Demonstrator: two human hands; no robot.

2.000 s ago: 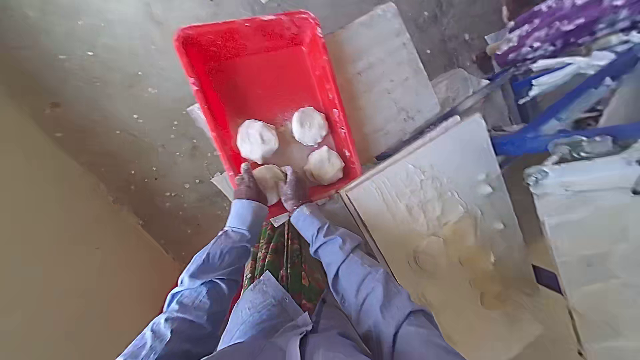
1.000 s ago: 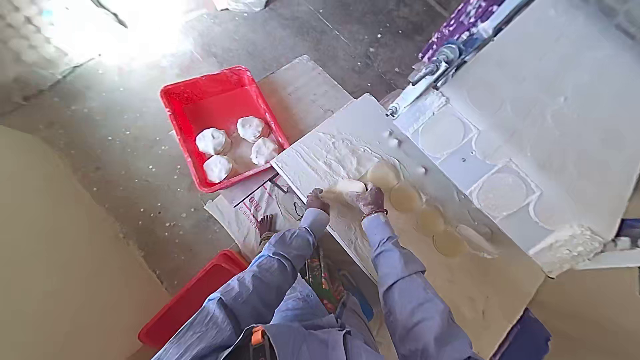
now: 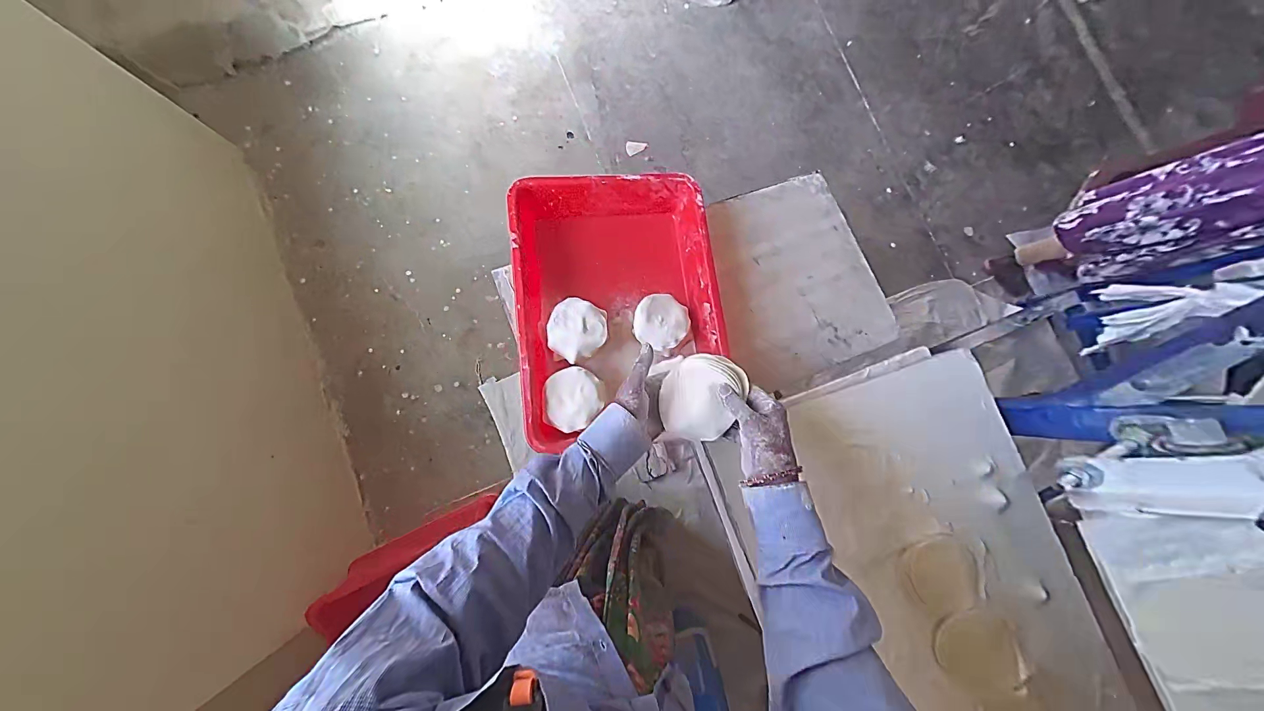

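My right hand [image 3: 758, 420] grips a stack of thin round dough sheets [image 3: 701, 397] over the near right corner of a red plastic tray [image 3: 612, 247]. My left hand [image 3: 637, 385] is at the stack's left side, thumb pointing up; its fingers are partly hidden, and whether it grips the stack is unclear. Several white, floury round lumps lie in the tray: one at the upper left [image 3: 576, 330], one at the upper right [image 3: 661, 322] and one at the lower left [image 3: 574, 399]. Flour dusts both hands.
At right is a pale work board [image 3: 869, 464] with two thin dough rounds [image 3: 978, 647] near its lower part. Beyond it stand a blue metal frame [image 3: 1057, 420] and a person in purple patterned clothing [image 3: 1165, 212]. Another red tray [image 3: 395, 563] lies at lower left, near the wall.
Both hands have moved from over the board to the red tray, and a stack of rounds is now held there. Fewer rounds lie on the board. The view has shifted.
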